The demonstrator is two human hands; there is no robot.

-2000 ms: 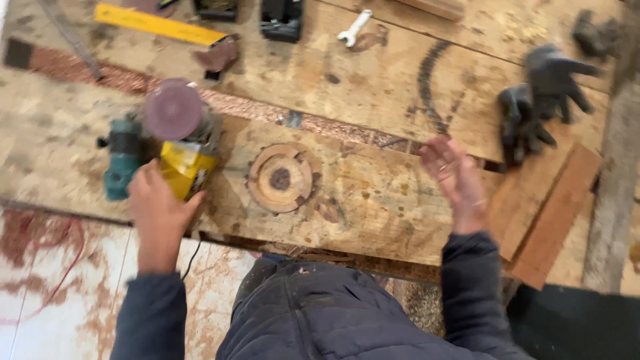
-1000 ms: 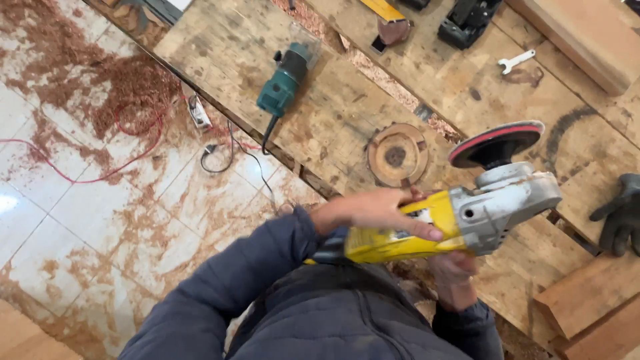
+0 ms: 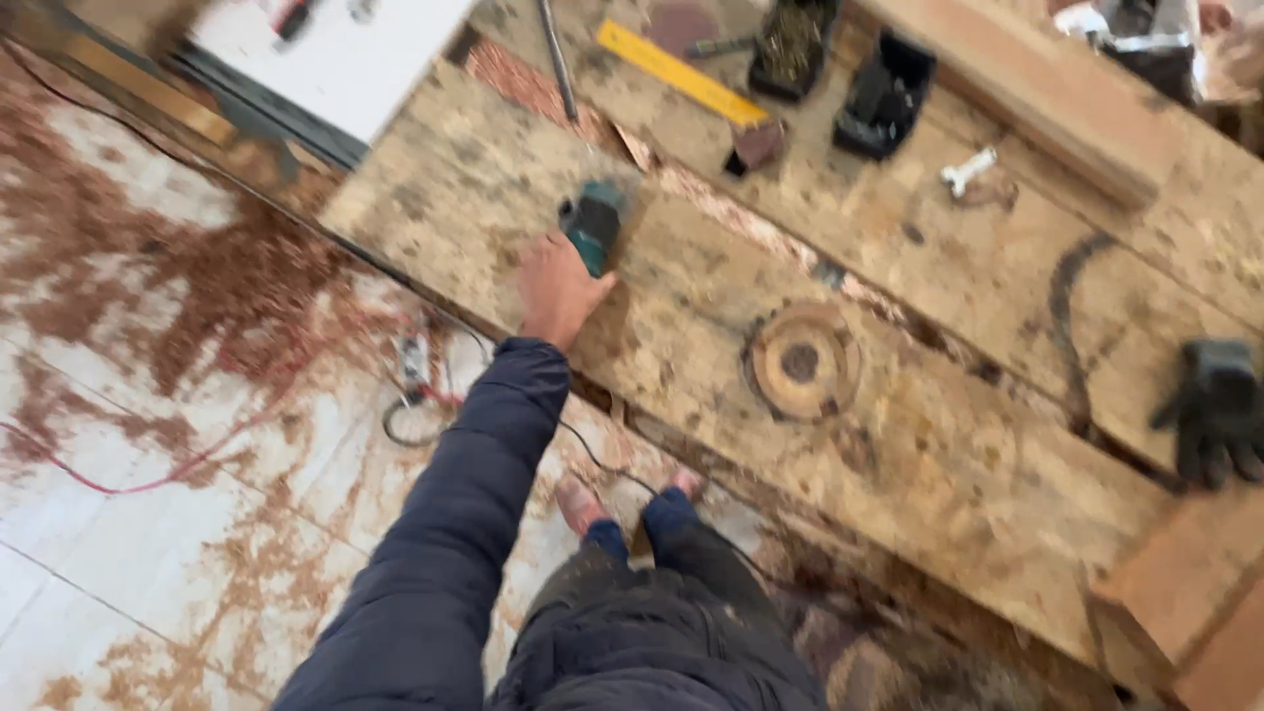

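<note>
My left hand [image 3: 561, 291] rests on the rear end of a teal and black power tool [image 3: 595, 222] that lies on the wooden workbench [image 3: 948, 474]. The fingers lie along the tool's body; its far end is blurred. To the right of that hand a round wooden disc [image 3: 803, 361] with a dark centre lies flat on the bench. My right hand is out of view, and so is the yellow angle grinder.
Beyond lie a yellow ruler [image 3: 681, 74], black trays [image 3: 884, 94], a wrench [image 3: 969, 170] and a thick timber [image 3: 1027, 89]. A dark work glove [image 3: 1217, 410] lies at right near reddish boards [image 3: 1185, 563]. Cables and wood shavings [image 3: 217, 286] cover parts of the tiled floor.
The yellow angle grinder with its round pad, held in my hands a second ago, is out of view. My left hand has moved onto the teal tool; my right hand has left the view.
</note>
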